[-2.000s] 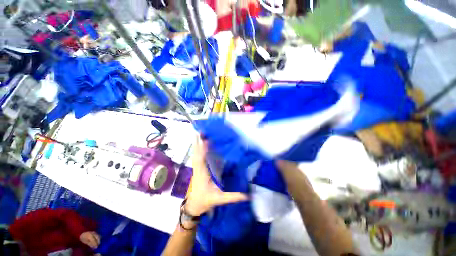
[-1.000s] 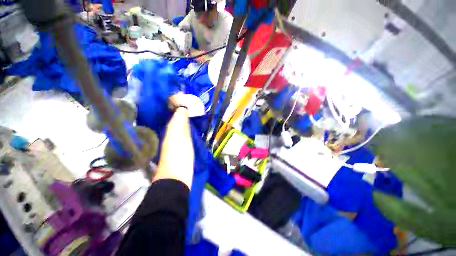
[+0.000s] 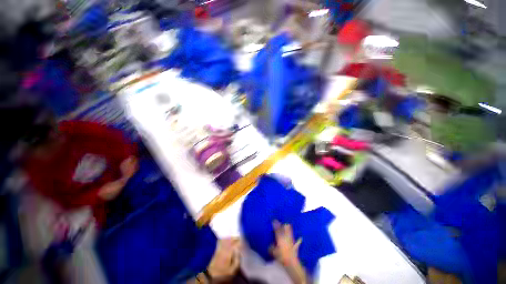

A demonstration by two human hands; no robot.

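The picture is strongly blurred. A bright blue garment piece (image 3: 313, 224) lies spread on the white sewing table (image 3: 366, 236), low in the middle of the view. My right hand (image 3: 286, 244) rests on top of this cloth with its fingers apart. My left hand (image 3: 223, 259), with a dark band at the wrist, is at the near table edge, left of the cloth. Its fingers are blurred, so I cannot tell whether it holds anything.
A purple-ended sewing machine (image 3: 213, 155) stands beyond the yellow tape strip (image 3: 244, 188). More blue cloth (image 3: 283, 83) is heaped at the back. A lime-green tray (image 3: 333, 175) holds pink and black spools. A person in red (image 3: 83, 166) sits at the left, beside blue cloth (image 3: 155, 238).
The view has swung so more of the table and the person in red show. My left hand has come back from the far blue cloth to the near edge. My right hand has come into view.
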